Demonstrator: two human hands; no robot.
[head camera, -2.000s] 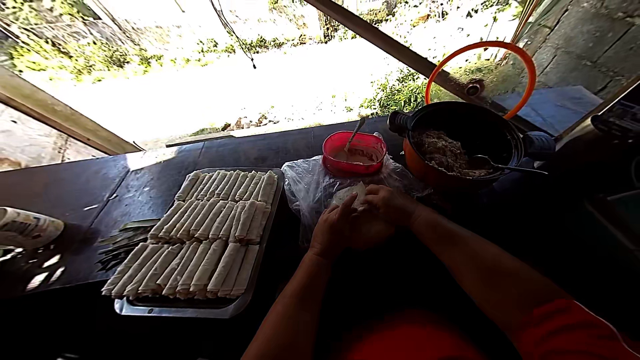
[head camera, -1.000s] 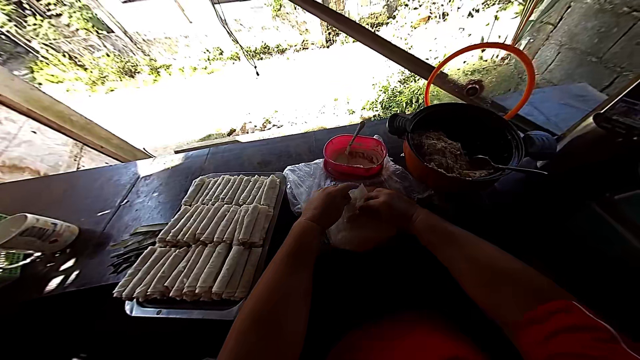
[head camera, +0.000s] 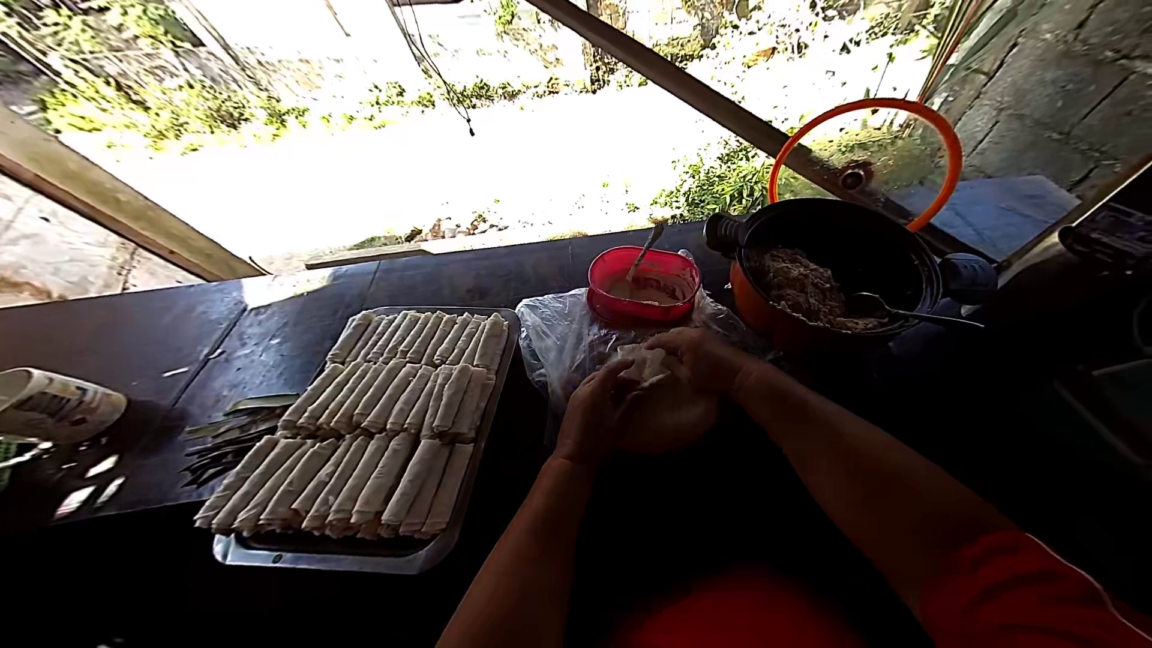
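My left hand and my right hand meet at a thin, pale wrapper, each pinching part of it. Beneath them lies a round, pale stack of what look like wrappers, on clear plastic. Just beyond stands a red plastic bowl of pale paste with a spoon in it. To the right, a dark pot with an orange outside holds a shredded filling and a metal spoon. Rows of rolled wrappers fill a metal tray on the left.
Dark green leaf strips lie left of the tray on the dark table. A white plastic tub lies tipped at the far left. Behind the pot stands a glass lid with an orange rim. A slanting wooden beam crosses the opening behind.
My left hand was farther forward, beside the right one, a second ago; it is now nearer me and lower. The pale wrapper shows more between the hands.
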